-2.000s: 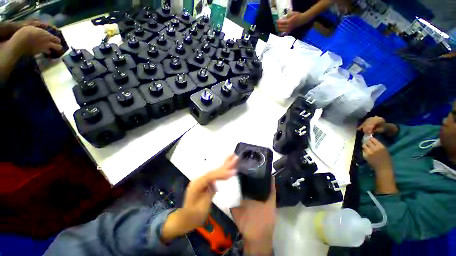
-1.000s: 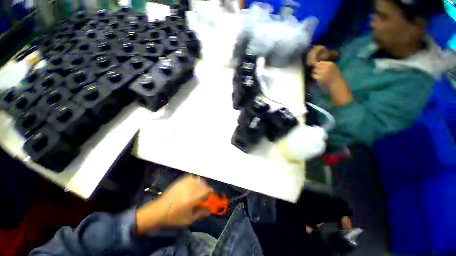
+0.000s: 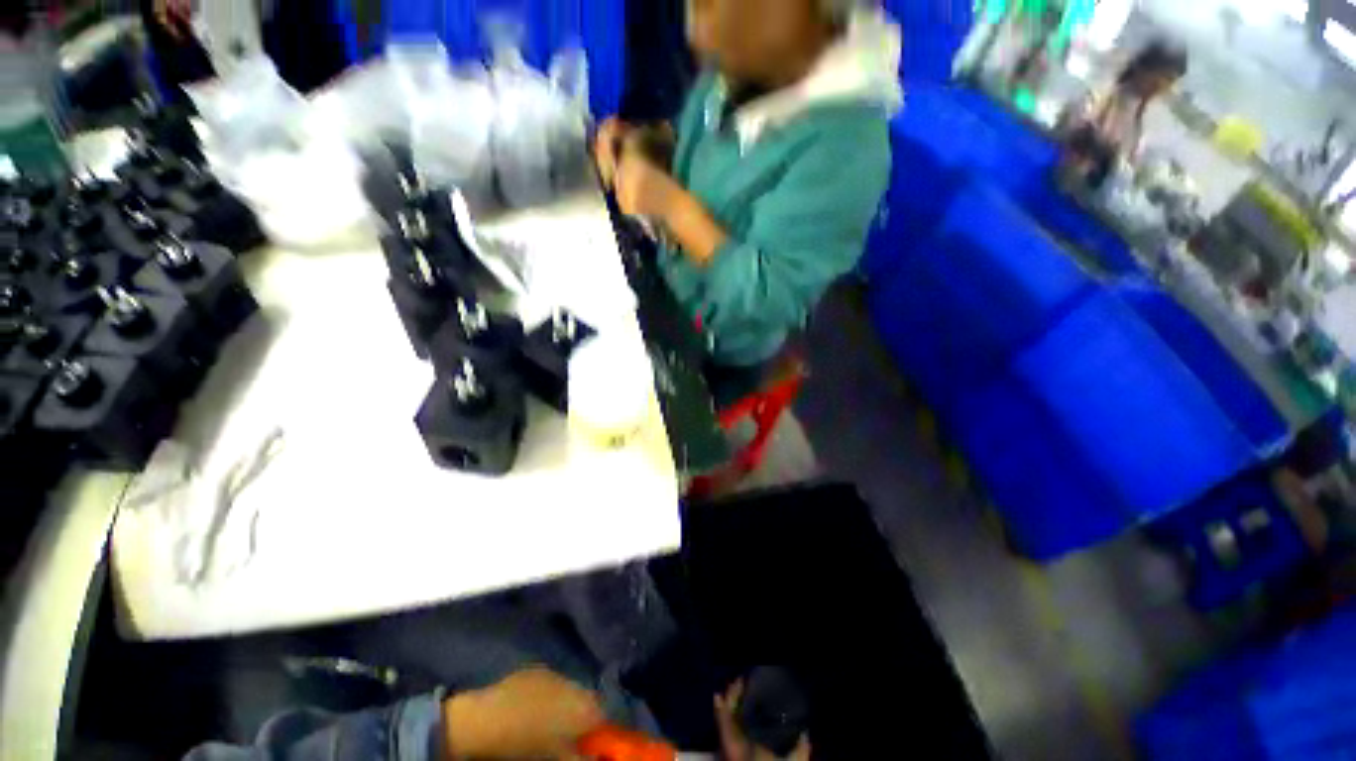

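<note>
My left hand (image 3: 521, 714) is at the bottom edge, below the table, with its fingers closed around an orange-handled tool (image 3: 625, 743). My right hand (image 3: 735, 723) is at the bottom edge, blurred and cut off, its fingers around a dark rounded object (image 3: 773, 705) that I cannot identify. Black cube units (image 3: 473, 416) with silver prongs stand in a small cluster on the white table (image 3: 342, 520). A whitish bottle with a yellowish collar (image 3: 610, 394) stands beside them. A crumpled white cloth or bag (image 3: 223, 498) lies at the table's left front.
Rows of black units (image 3: 97, 387) stand at left. Frosted bags (image 3: 431, 127) and a printed sheet (image 3: 521, 245) lie at the back. A person in green (image 3: 788, 223) sits beyond the right edge. Blue crates (image 3: 1101, 387) are at right, a black container (image 3: 833, 595) at lower middle.
The view has swung right, so the table sits further left. The black unit that was in my hands is no longer in them above the table. Both hands have gone down below the table edge.
</note>
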